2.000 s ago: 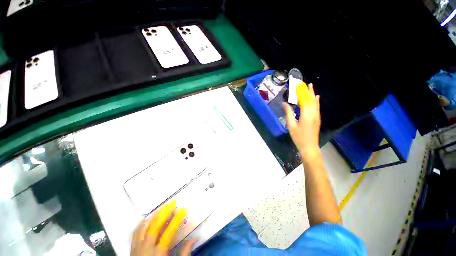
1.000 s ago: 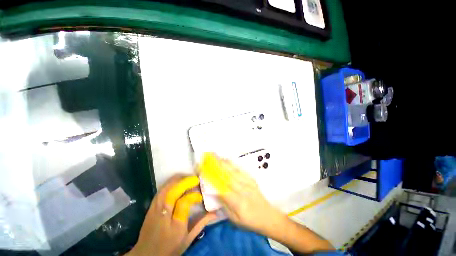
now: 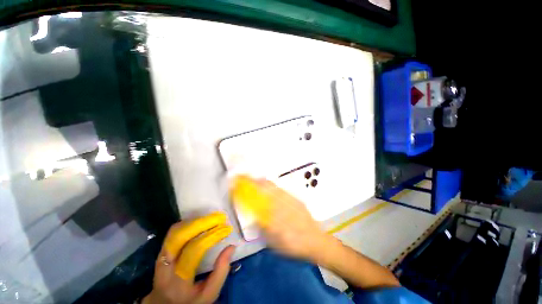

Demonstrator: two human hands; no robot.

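Two pale smartphones lie side by side, backs up, on the white pad [image 3: 196, 89], lenses to the right. The farther smartphone [image 3: 261, 142] is fully on the pad. My right hand [image 3: 273, 217], blurred, with yellow finger cots, lies over the left part of the nearer smartphone [image 3: 297, 190]. Something white shows at its fingertips, too blurred to tell. My left hand [image 3: 193, 255], with yellow finger cots, rests at the nearer phone's left end, fingers bent and thumb apart; I see nothing held in it. A small white block [image 3: 345, 102] stands at the pad's upper right.
A blue bin [image 3: 398, 110] at the right holds a bottle with a red diamond label [image 3: 429, 94]. Glossy white sheets [image 3: 35, 130] lie at the left on the dark green mat. A green ledge [image 3: 267, 21] runs behind. A blue frame [image 3: 447, 190] stands at the lower right.
From reaching to the blue bin, my right hand has come back onto the nearer phone. Since a second ago my left hand has shifted slightly left and down. The view has turned.
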